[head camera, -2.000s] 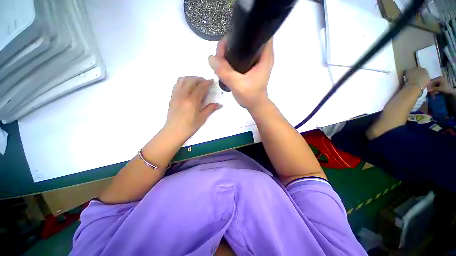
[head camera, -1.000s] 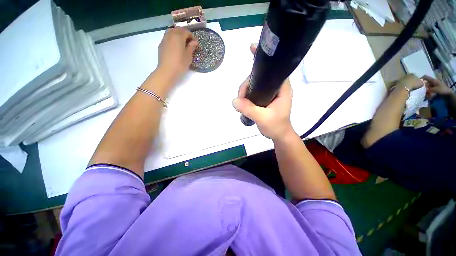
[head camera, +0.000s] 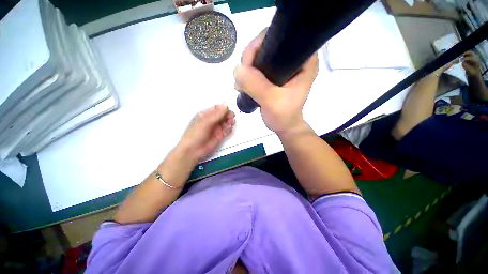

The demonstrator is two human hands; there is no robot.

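My right hand [head camera: 281,91] is closed around a thick black electric screwdriver [head camera: 299,37], its nose tilted down to the left over the white work sheet [head camera: 134,69]. My left hand [head camera: 207,132] is just left of the screwdriver nose, low over the white surface, fingers curled together. Whether it holds a screw is too small to tell. A flat white panel seems to lie under my hands; only a faint edge line shows. The round dark-rimmed dish of screws [head camera: 210,36] sits beyond my hands.
A tall uneven stack of white panels [head camera: 69,80] stands at the left. More white panels [head camera: 366,43] lie at the back right. A small reddish box [head camera: 193,6] is behind the dish. The black cord [head camera: 396,93] curves right. Another person's arm [head camera: 420,101] is at the far right, near a red stool [head camera: 364,160].
My left hand has come back from the screw dish to beside the screwdriver nose. The screwdriver, still in my right hand, is nearer to my left fingers.
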